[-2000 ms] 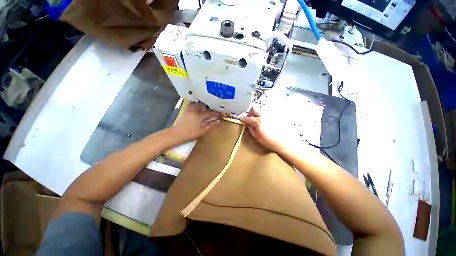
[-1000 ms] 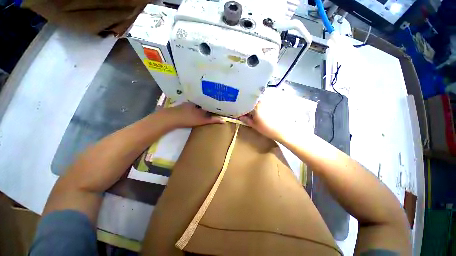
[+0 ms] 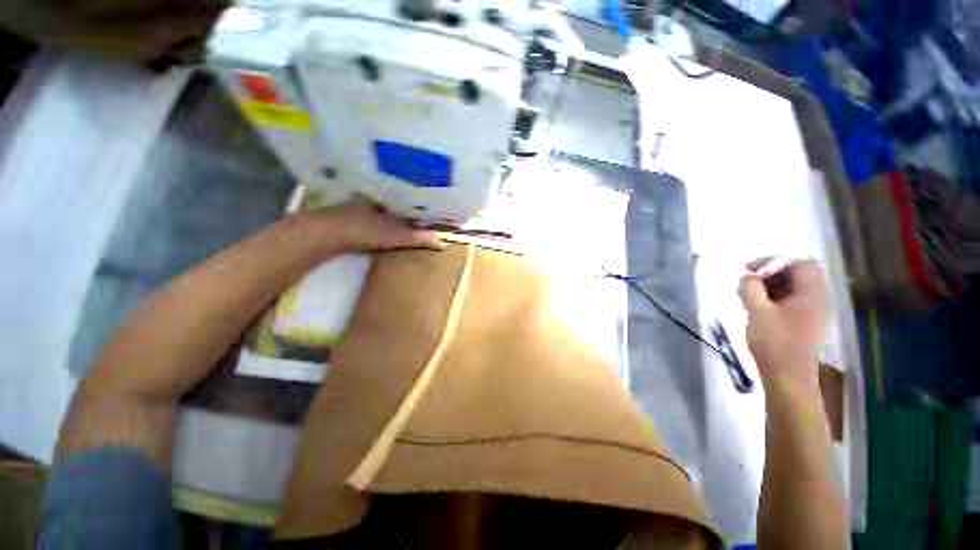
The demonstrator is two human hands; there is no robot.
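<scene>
A brown bag body (image 3: 516, 365) lies from the machine head (image 3: 403, 118) towards me, with its dark open mouth at the bottom edge of view. A paler binding tape (image 3: 419, 381) runs down it, and a thin dark seam line crosses it. My left hand (image 3: 371, 228) holds the bag's narrow far end at the left front of the head; its fingertips are partly hidden. My right hand (image 3: 784, 306) is off the bag, raised over the right side of the table, blurred, with fingers curled. Whether it holds something cannot be told. The needle is hidden.
Dark metal plates (image 3: 666, 226) flank the machine head. A dark thread (image 3: 672, 317) lies at right, near a blurred dark tool (image 3: 733, 360). A red-brown patch (image 3: 831, 403) lies beyond my right forearm. A brown heap (image 3: 107, 27) is at the upper left.
My right hand has let go of the bag end and moved right over the table. My left hand has stayed at the bag end. The view has shifted, and the machine head appears further left.
</scene>
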